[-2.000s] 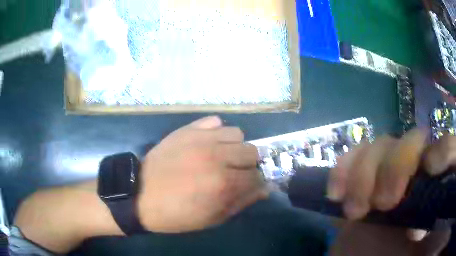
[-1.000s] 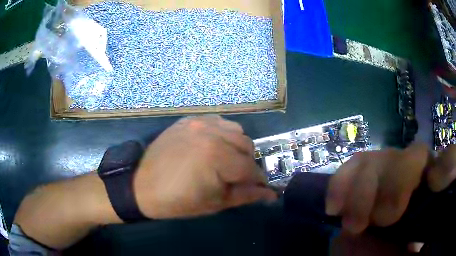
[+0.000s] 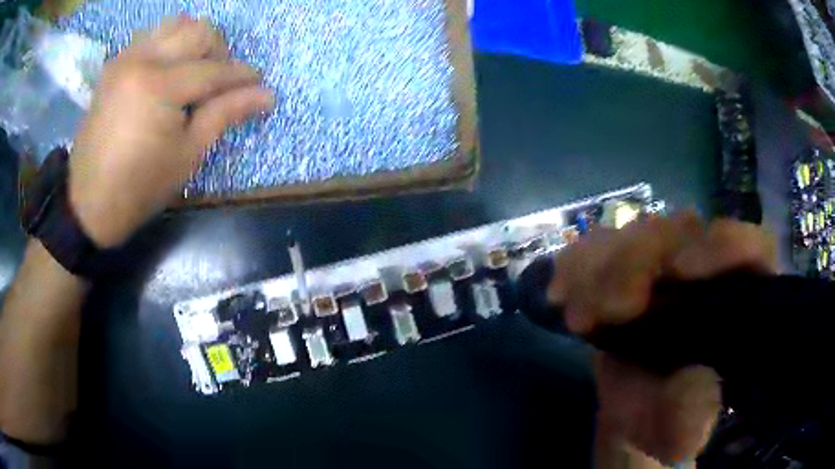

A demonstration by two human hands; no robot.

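The long white housing (image 3: 394,247) lies slanted on the dark green mat, its circuit board (image 3: 380,321) showing white blocks, brown-white squares and a yellow block near the left end. A thin white stick (image 3: 298,270) stands up from it. My left hand (image 3: 169,119) is over the screw carton (image 3: 348,188), thumb and fingers curled close together; whether they hold a screw cannot be told. My right hand (image 3: 655,275) grips the black electric screwdriver (image 3: 723,307), its front end over the board's right part. The screwdriver's tip is hidden or too blurred to see.
A crumpled clear bag (image 3: 46,78) lies on the carton's left side. A blue sheet (image 3: 526,27) is behind. A black strip (image 3: 735,147) and boards with yellow parts (image 3: 815,201) are at the right. A pale belt edge (image 3: 655,55) runs at the back right.
My left hand has moved from the housing up and left to over the screws, uncovering the housing's left part. My right hand still grips the screwdriver, slightly higher. The view has shifted.
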